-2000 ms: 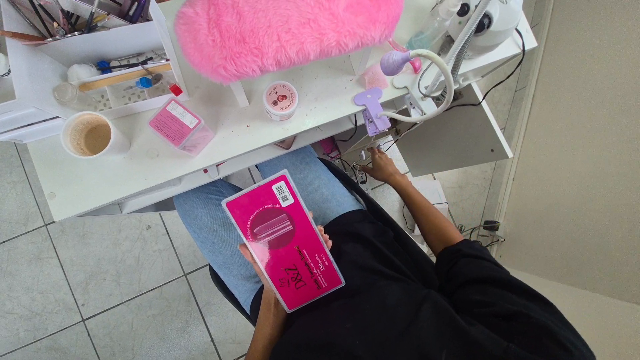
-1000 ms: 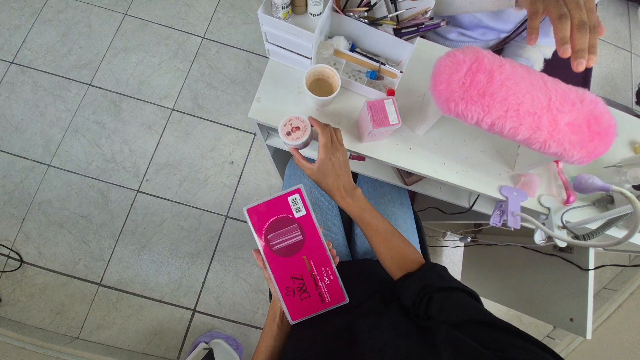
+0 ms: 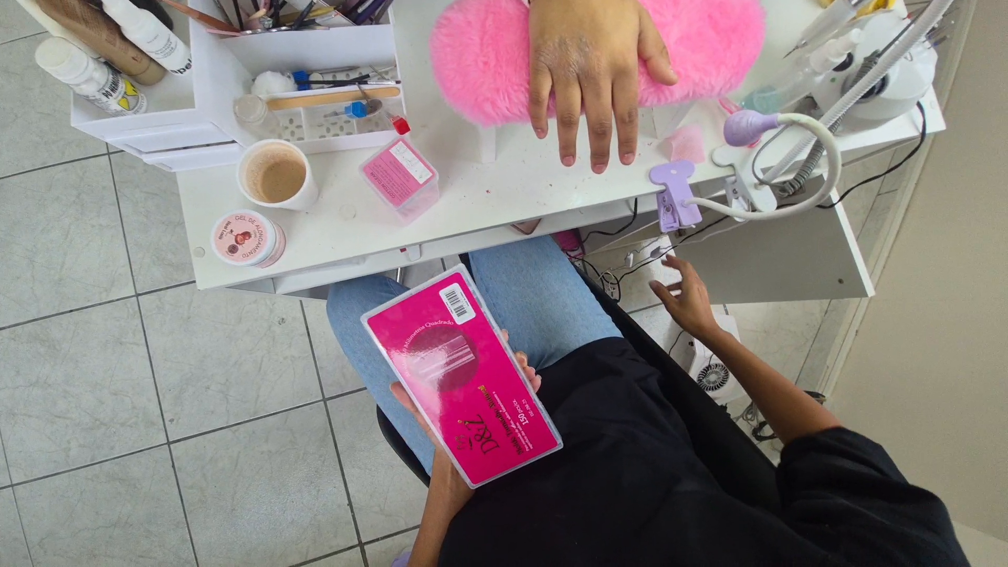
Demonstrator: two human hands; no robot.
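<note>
My left hand holds a flat pink box of nail tips from beneath, over my lap, with fingertips showing past its right edge. My right hand is off to the right, below the desk edge, fingers apart and nothing seen in it. It is nearest to the cables and a white power strip. A round gel jar with a pink lid stands at the desk's left corner, beside a paper cup with brownish contents. Behind the cup's right side is a small pink-labelled clear box.
Another person's hand lies palm down over a pink furry armrest. A purple clip holder grips the desk edge. A white organizer holds brushes and bottles. A small white fan heater stands on the floor.
My right hand has left the gel jar and moved right, below the desk. The jar was in the desk's middle at first and is now at its left corner. Another person's hand has come onto the armrest.
</note>
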